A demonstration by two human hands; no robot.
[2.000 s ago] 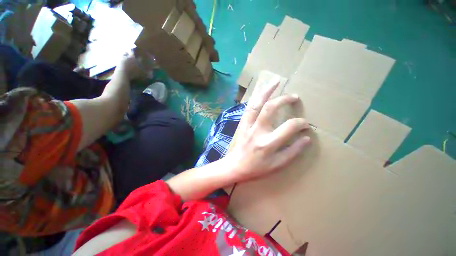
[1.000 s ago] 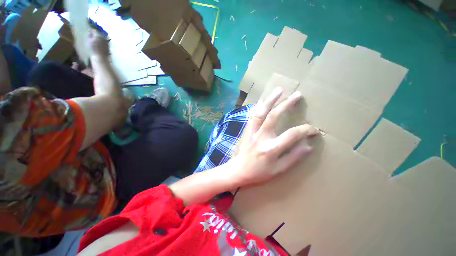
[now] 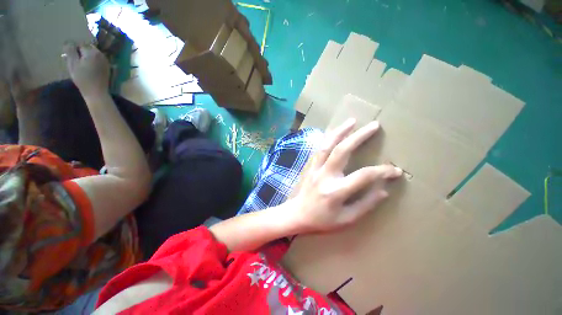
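Observation:
A large flat brown box blank (image 3: 431, 246) lies across my lap and runs out of the picture at the lower right. Its far edge has notched flaps, and a small slot shows at a crease by my fingertips. My left hand (image 3: 342, 181) lies palm down on the blank near its left side, fingers apart, with a fingertip at the slot. My right hand is not in the picture.
A loose notched blank (image 3: 333, 71) lies on the green floor beyond my knee. Stepped brown boxes (image 3: 228, 67) stand at upper left. Another person in orange (image 3: 43, 227) sits at left, holding a sheet (image 3: 43, 37). Scraps (image 3: 246, 138) lie between us.
The far flaps of my blank have shifted right and tilted down a little. My left hand has moved slightly right with it. The other person's forearm has moved left, with a sheet now held there.

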